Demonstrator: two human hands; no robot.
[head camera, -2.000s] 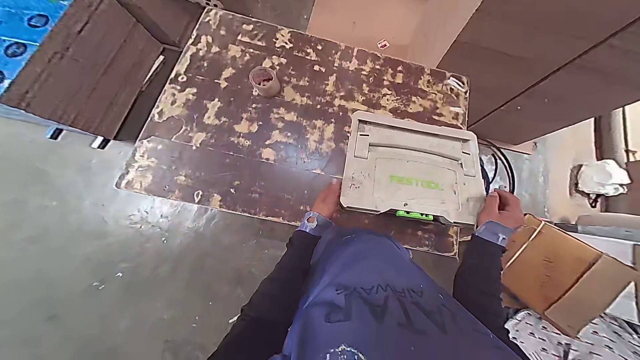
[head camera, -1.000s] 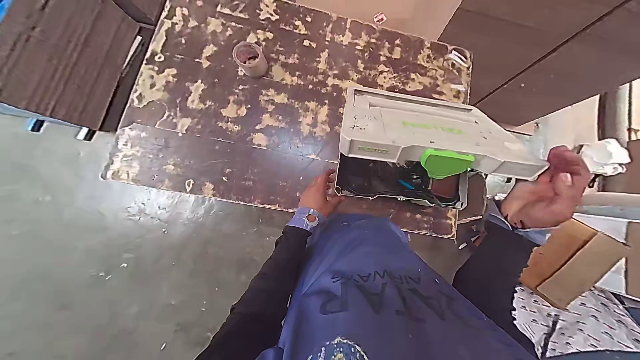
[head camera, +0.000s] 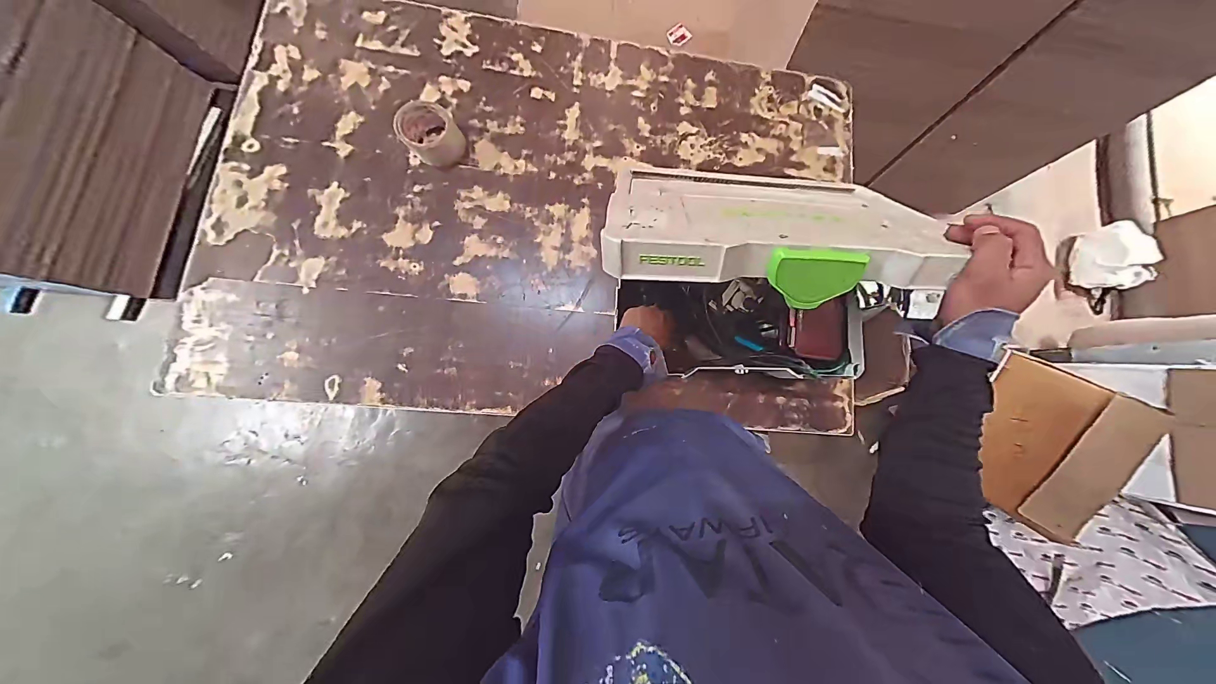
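Observation:
A light Festool plastic tool case (head camera: 674, 258) lies near the front right of a worn wooden worktop (head camera: 380, 332), its lid tilted up. My right hand (head camera: 1002, 264) grips the lid's right end. My left hand (head camera: 650, 328) reaches into the left part of the case; its fingers are hidden in shadow, so I cannot tell what they touch. A green latch (head camera: 819, 275) hangs from the lid's front. Inside lie dark cables, a blue piece (head camera: 750, 344) and a dark red item (head camera: 821, 331) at the right.
A small round tub (head camera: 430, 134) with reddish contents stands on the worktop's back left. Brown wood-grain panels (head camera: 90, 142) are at the left, others at the back right. An open cardboard box (head camera: 1050, 427) and a patterned sheet (head camera: 1121, 560) lie low at the right.
The case was closed two seconds ago; its lid is now raised by my right hand. My left hand has moved from the case's front left corner into it.

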